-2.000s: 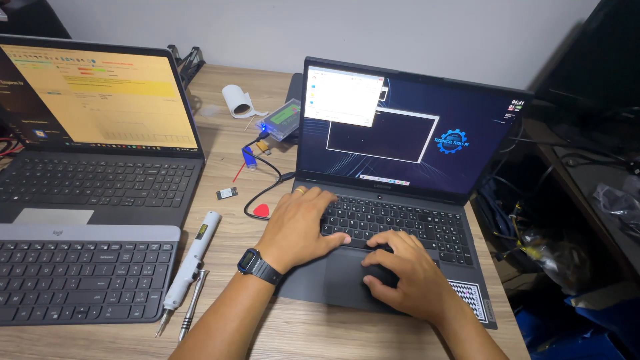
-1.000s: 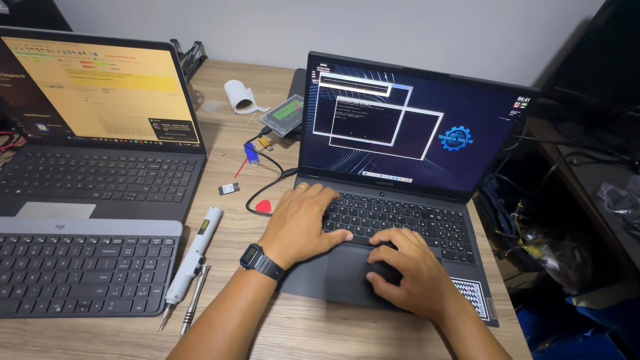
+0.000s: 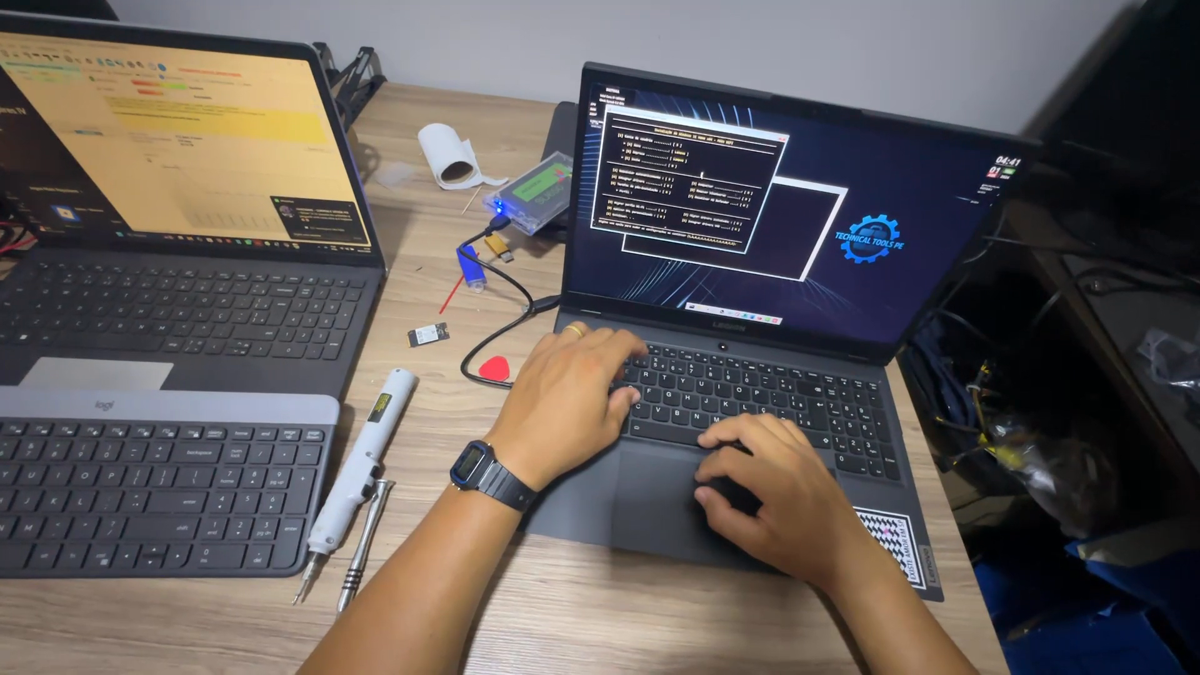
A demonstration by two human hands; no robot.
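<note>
My left hand [image 3: 567,398], with a ring and a digital watch [image 3: 489,473] on the wrist, rests on the left part of the keyboard of a dark Lenovo Legion laptop [image 3: 647,497]. Curled fingers of my right hand [image 3: 773,492] hover or rest at the keyboard's lower edge, over the right side of the touchpad; contact is unclear. Neither hand grips anything. The laptop's screen [image 3: 872,300] shows a dark desktop with overlapping text windows. A black cable [image 3: 511,328] runs from its left side to a clear drive enclosure [image 3: 534,192] with a lit blue light.
Left stand another open laptop [image 3: 366,309] and a Logi keyboard [image 3: 216,408]. Between them and my left arm lie an electric screwdriver [image 3: 361,459], a slim metal screwdriver [image 3: 366,548], a small SSD card [image 3: 428,335], a red pick [image 3: 494,368] and a paper roll [image 3: 448,157]. Cables hang beyond the table's right edge.
On the Legion's screen, a window filled with lines of text has appeared over the other dark window. My hands stay in nearly the same place. The enclosure's blue light, unlit one second ago, is lit.
</note>
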